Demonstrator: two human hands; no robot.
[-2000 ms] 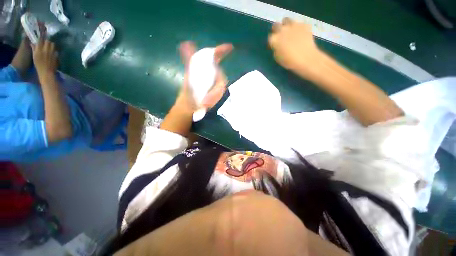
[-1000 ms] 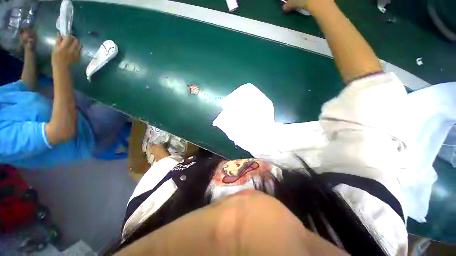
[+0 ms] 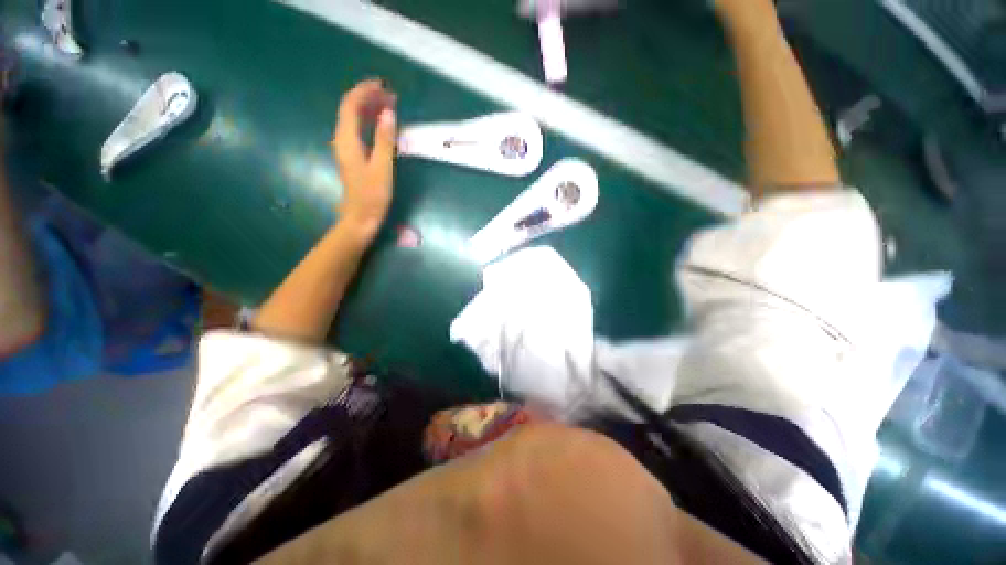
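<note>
Two white housing halves lie on the green table in front of me, open side up. The upper housing half [image 3: 485,144] points its narrow end at my left hand. The lower housing half [image 3: 535,210] lies slantwise above the white cloth, and each has a round dark-centred spot at its wide end. My left hand [image 3: 366,149] is open beside the upper half's narrow tip, fingers apart; whether it touches the tip is unclear. My right arm reaches past the top edge, and its hand is cut off. The white cloth [image 3: 535,320] lies crumpled at the table edge.
Another white housing half [image 3: 151,116] lies at the left, with a white piece [image 3: 60,28] beyond. A pink piece [image 3: 552,44] lies past the pale strip [image 3: 441,66]. A person in blue is at the left. A clear plastic box [image 3: 943,408] is at the right.
The two housing halves now lie in front of me. My left hand has come up from beside the carton onto the table. My right hand has gone out past the top edge.
</note>
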